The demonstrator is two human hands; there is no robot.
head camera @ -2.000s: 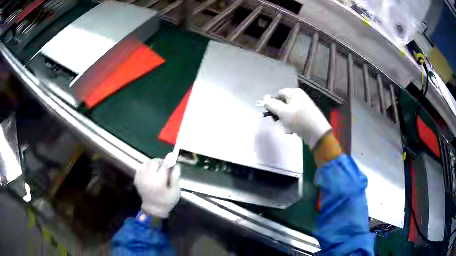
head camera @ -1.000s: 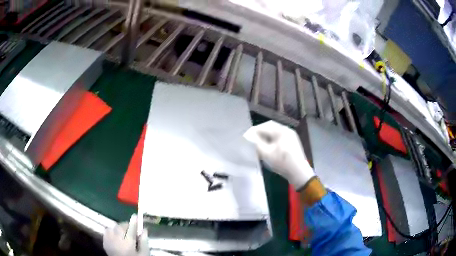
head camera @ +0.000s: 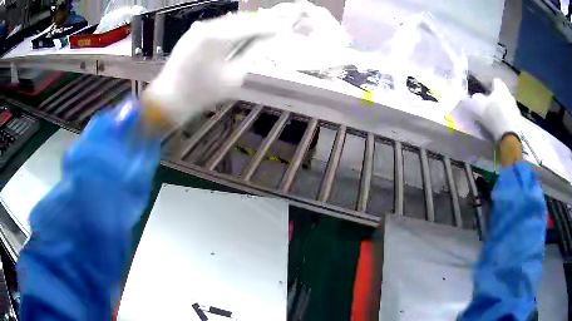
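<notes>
My left hand (head camera: 197, 72), in a white glove, is raised over the back shelf at upper left and blurred; I cannot tell if a thin grey streak at its fingers is something held. My right hand (head camera: 498, 114), also white-gloved, reaches to the shelf at the right, beside a dark item; its grip is unclear. Below, the silver-white unit chassis (head camera: 213, 251) lies on the green mat, cut off by the bottom edge. Small black parts (head camera: 219, 311) lie loose on its top.
Metal rollers (head camera: 332, 163) run between the line and the white shelf (head camera: 301, 94). Clear plastic bags (head camera: 433, 56) and a red tray (head camera: 100, 37) stand on the shelf. Another chassis (head camera: 433, 269) lies at right beside a red pad (head camera: 364, 282). One more (head camera: 37, 169) is at left.
The view has shifted up toward the shelf. My left hand has risen from the chassis's front corner to the shelf. My right hand has moved from above the chassis to the shelf at right.
</notes>
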